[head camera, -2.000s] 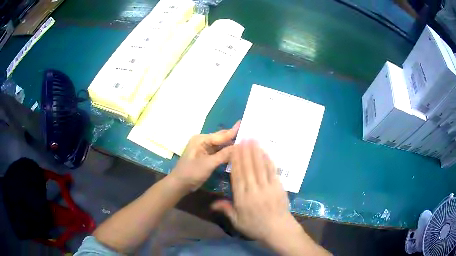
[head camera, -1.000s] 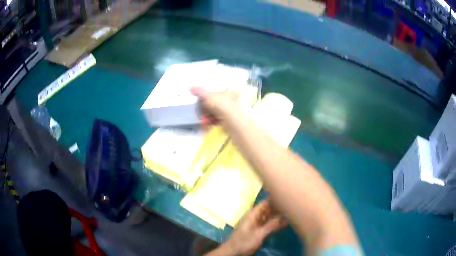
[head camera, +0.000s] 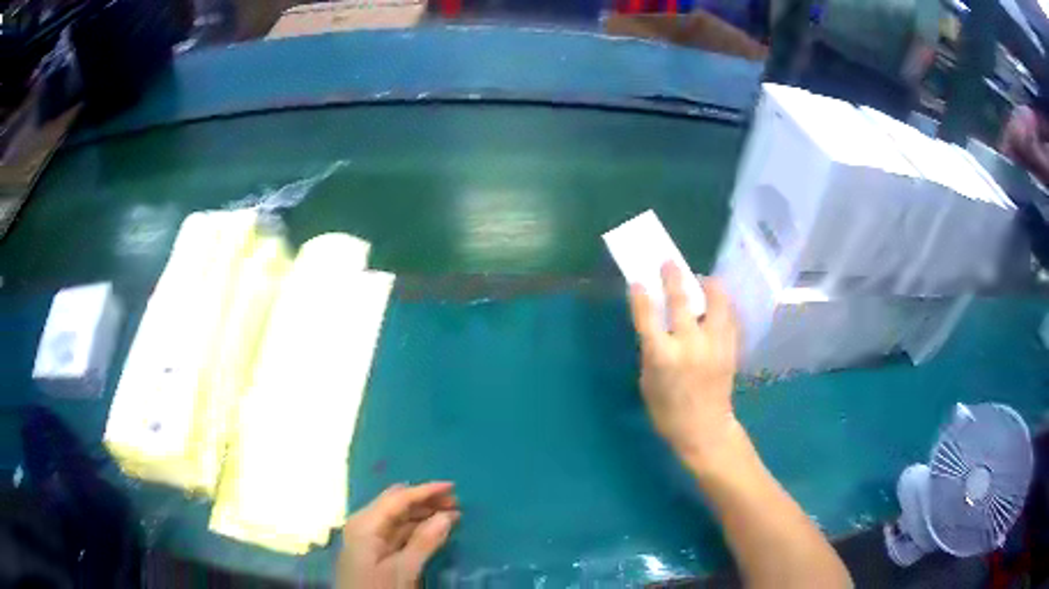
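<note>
My right hand (head camera: 688, 374) holds a white product box (head camera: 653, 260) by its lower end, just left of the stacked boxes (head camera: 851, 196) at the right. My left hand (head camera: 403, 532) is low in the view near the bench's front edge, fingers loosely curled and apart, with nothing seen in it. The stack of label sheets (head camera: 184, 345) lies at the left with yellow sides, and loose label sheets (head camera: 305, 391) lie beside it. Another white product box (head camera: 76, 338) rests at the far left of the stack.
The green bench (head camera: 495, 426) has a darker green strip (head camera: 403, 173) behind it. A white fan (head camera: 975, 481) stands at the lower right. A dark blue fan (head camera: 63, 489) is blurred at the lower left. Part of another person's hand (head camera: 1024, 138) shows at the upper right edge.
The view has swung right. The box that my right hand carried over the label stack now seems to rest left of it. My right hand has moved to the right and holds another box.
</note>
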